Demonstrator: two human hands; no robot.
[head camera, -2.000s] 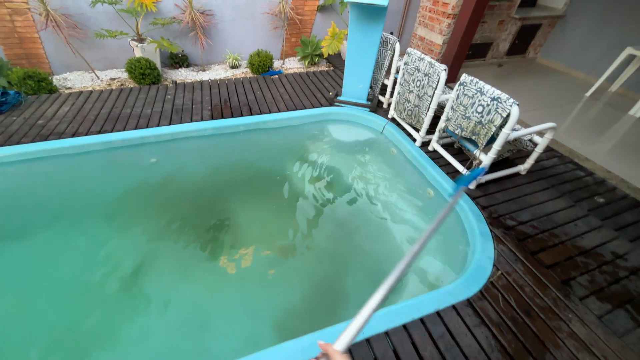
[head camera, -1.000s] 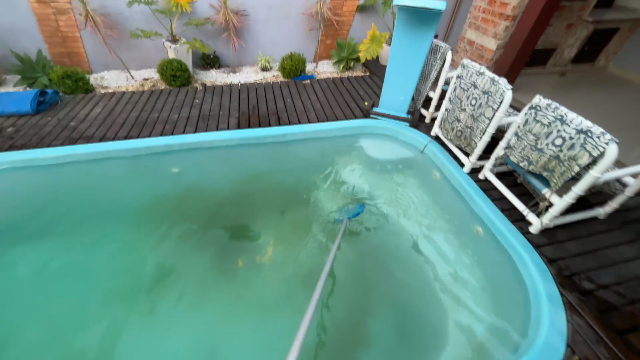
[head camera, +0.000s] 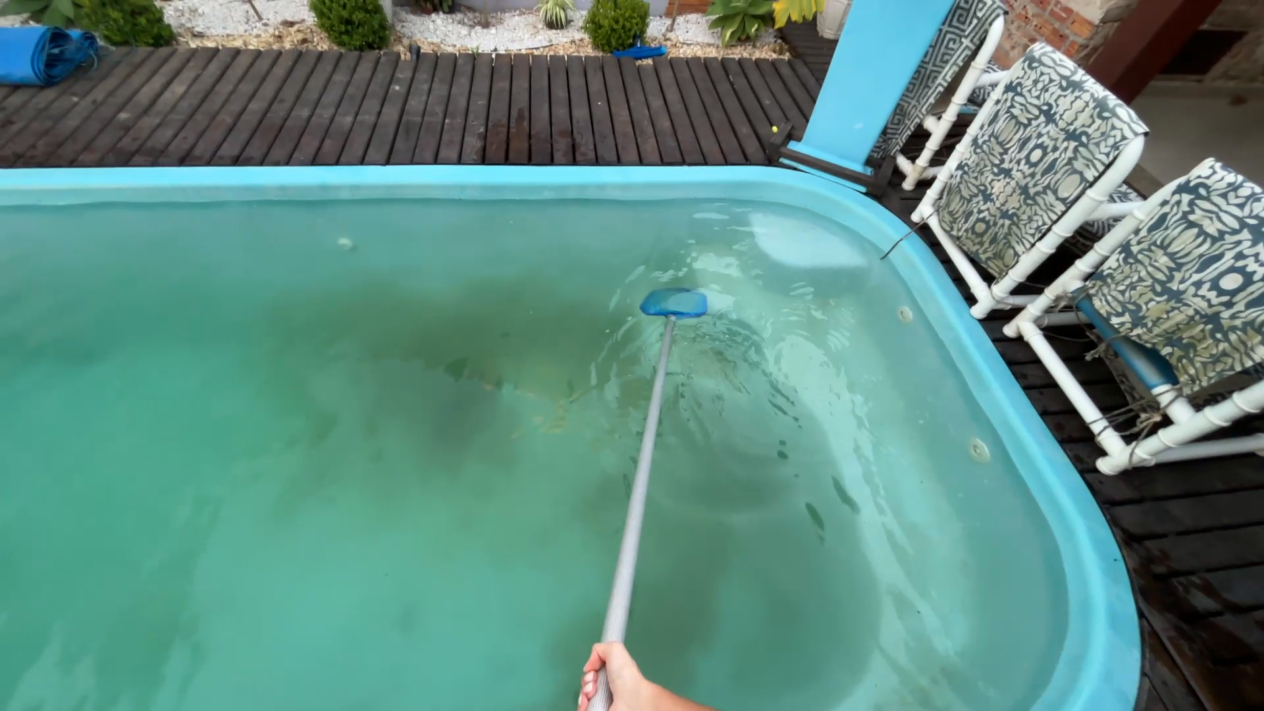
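Note:
My right hand (head camera: 614, 675) comes in at the bottom middle, closed around the grey pole (head camera: 642, 474) of a pool skimmer. The pole slants away over the pool, and its blue skimmer head (head camera: 674, 303) lies at the water's surface right of the middle, with ripples around it. Green, cloudy water (head camera: 296, 533) fills the pool, with a dark patch and yellowish bits below the surface left of the head. Several small dark leaf-like shapes show in the water right of the pole. My left hand is out of view.
The light blue pool rim (head camera: 997, 365) curves round the right side. Beyond it stand white-framed chairs with patterned fabric (head camera: 1042, 158) and a blue pillar (head camera: 869, 89). A dark wooden deck (head camera: 444, 109) runs along the far side, with a rolled blue cover (head camera: 39, 54) at the left.
Two seconds ago the skimmer head was near the right rim by the chairs; it then moved left onto the water. Since one second ago, ripples have spread around it. The view has tilted down.

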